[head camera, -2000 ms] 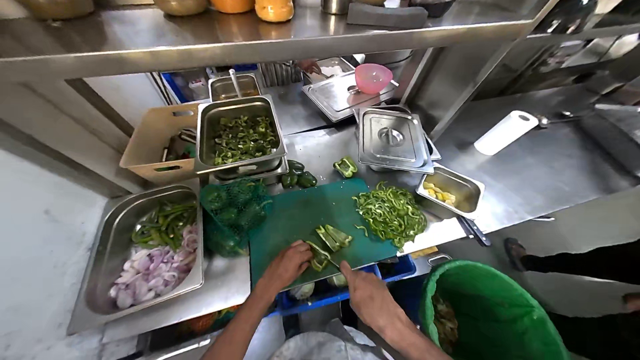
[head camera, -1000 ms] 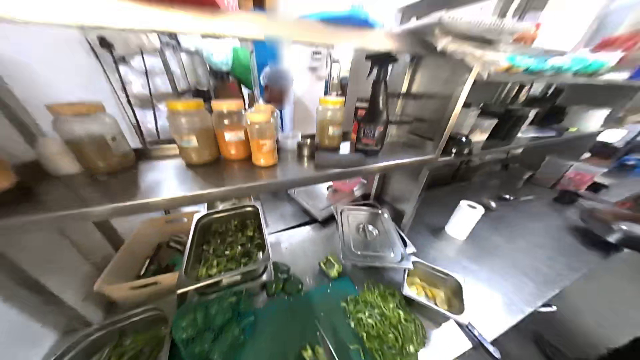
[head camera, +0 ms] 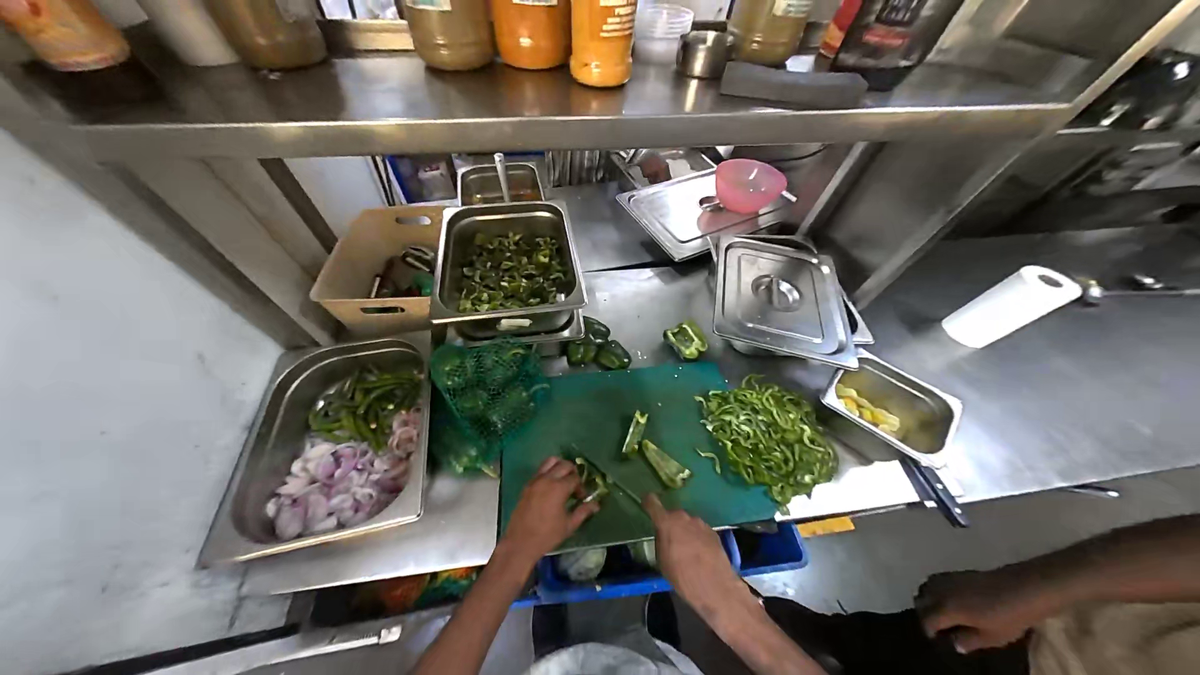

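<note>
My left hand [head camera: 548, 506] presses a piece of green bell pepper [head camera: 591, 480] onto the green cutting board [head camera: 675, 398]. In my right hand [head camera: 689, 553] is a knife [head camera: 614, 483], its handle mostly hidden by the fingers and its blade reaching to that piece. Two more pepper pieces [head camera: 666, 464] lie just beyond the blade. A heap of thin green pepper strips [head camera: 769, 439] covers the board's right edge. Behind the board are a cut pepper half [head camera: 685, 340] and several whole green peppers [head camera: 597, 347]. A green net bag of peppers [head camera: 492, 389] touches the board's left side.
A steel pan [head camera: 422, 469] holds onions and green chillies at left. Chopped peppers fill another pan [head camera: 574, 234]. Lidded container [head camera: 783, 295], small yellow-filled pan [head camera: 947, 427] and black-handled knife [head camera: 937, 495] stand or lie right. A steel shelf [head camera: 562, 131] spans above. Another person's hand [head camera: 975, 600] is lower right.
The view has swung up and back down. Another person's arm has come in at the lower right, where the green bin was seen two seconds ago. The pepper pieces on the board lie apart now.
</note>
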